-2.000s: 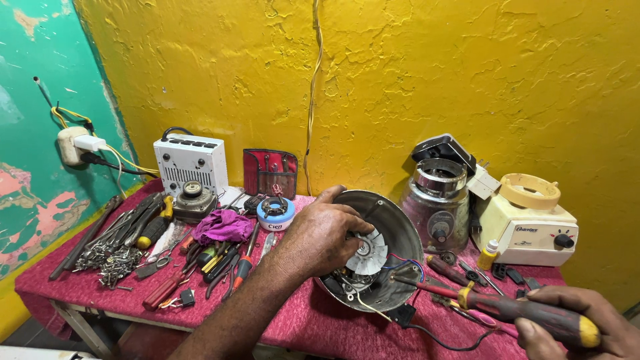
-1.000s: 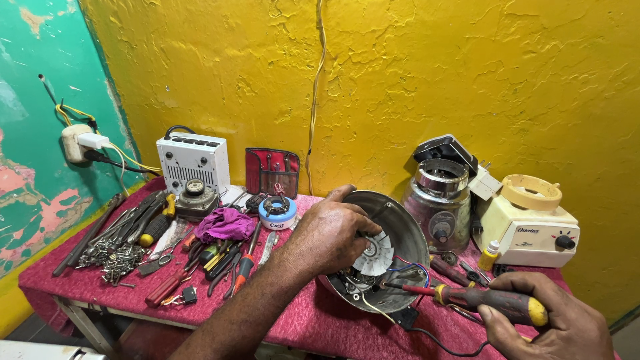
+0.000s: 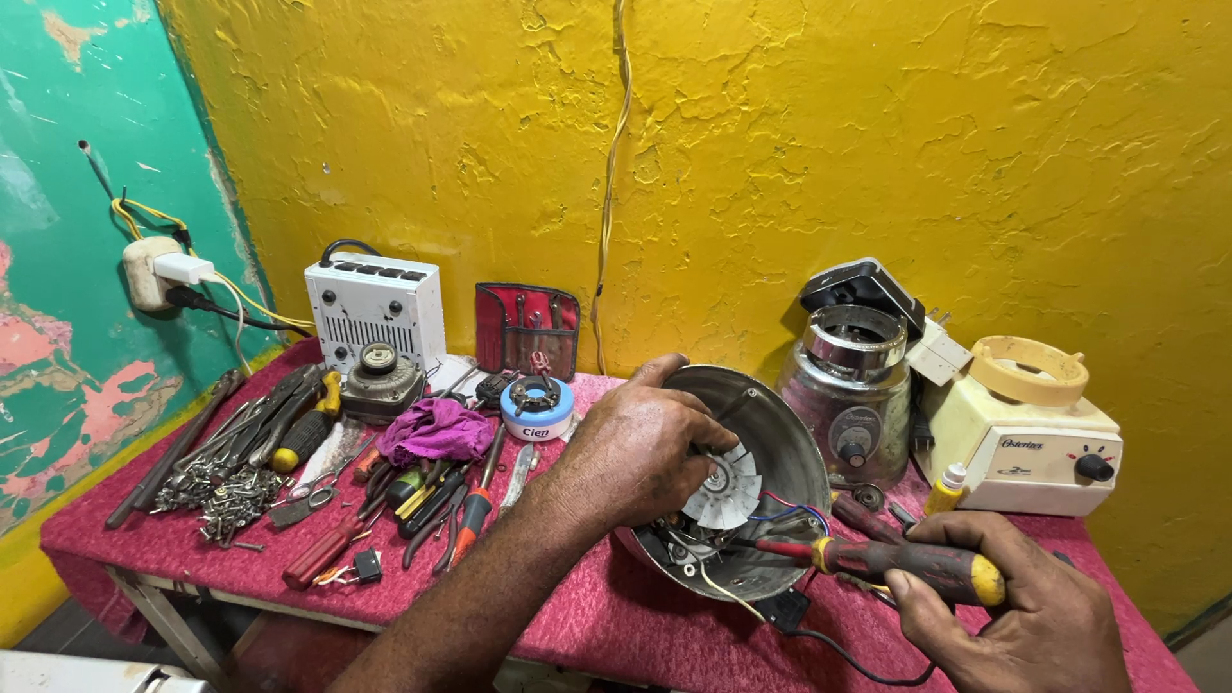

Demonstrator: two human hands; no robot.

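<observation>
A round metal blender base housing [image 3: 789, 433] lies tilted with its open underside toward me, showing a white fan wheel [image 3: 724, 489] and wires. My left hand [image 3: 650, 448] reaches over its left rim, fingers bent down at the fan wheel; the fingertips are partly hidden. In my right hand [image 3: 1011, 597] is a screwdriver [image 3: 895, 570] with a dark red and yellow handle, held by the handle between thumb and fingers. Its red shaft points left into the lower part of the housing, where the tip is hard to make out. A black cord [image 3: 857, 664] runs from a small black part below the rim.
Pliers [image 3: 279, 414], loose screws [image 3: 231, 500], screwdrivers [image 3: 322, 553] and a purple cloth [image 3: 438, 430] cover the table's left side. Behind stand a white metal box [image 3: 375, 298] and a red tool pouch [image 3: 525, 332]. A chrome blender base [image 3: 847, 404] and a cream blender base [image 3: 1030, 443] stand at right.
My right hand and the screwdriver have moved left, farther over the housing, since the oldest frame. The fan wheel shows at a slightly different turn. My left hand stays at it.
</observation>
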